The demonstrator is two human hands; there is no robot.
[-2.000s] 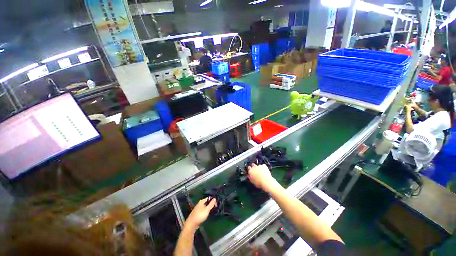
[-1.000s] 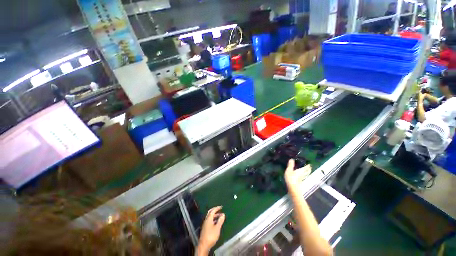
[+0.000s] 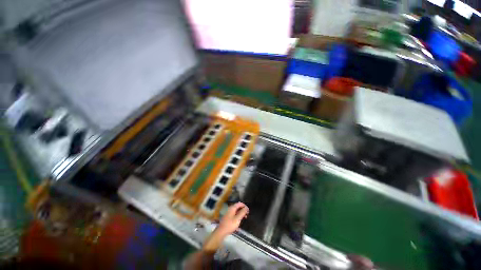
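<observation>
The orange test fixture (image 3: 208, 167) lies on the dark rails left of the belt. Its two rows of white-framed dark slots show no adapters, and narrow green strips run between the rows. My left hand (image 3: 230, 220) is just past the fixture's near right corner, fingers slightly bent and apart, with nothing visible in it; whether it touches the fixture is unclear. My right hand (image 3: 361, 262) is a small blurred patch cut off by the bottom edge, over the near belt rail.
The green belt conveyor (image 3: 364, 216) runs off to the right between metal rails. A large grey machine panel (image 3: 121, 58) stands at left and a bright monitor (image 3: 240, 23) ahead. A white-topped cabinet (image 3: 406, 124) and a red bin (image 3: 453, 192) stand beyond the belt.
The view has swung left from the belt to the fixture and machine. The black adapters bunched on the belt are out of view. My right hand has dropped to the bottom edge.
</observation>
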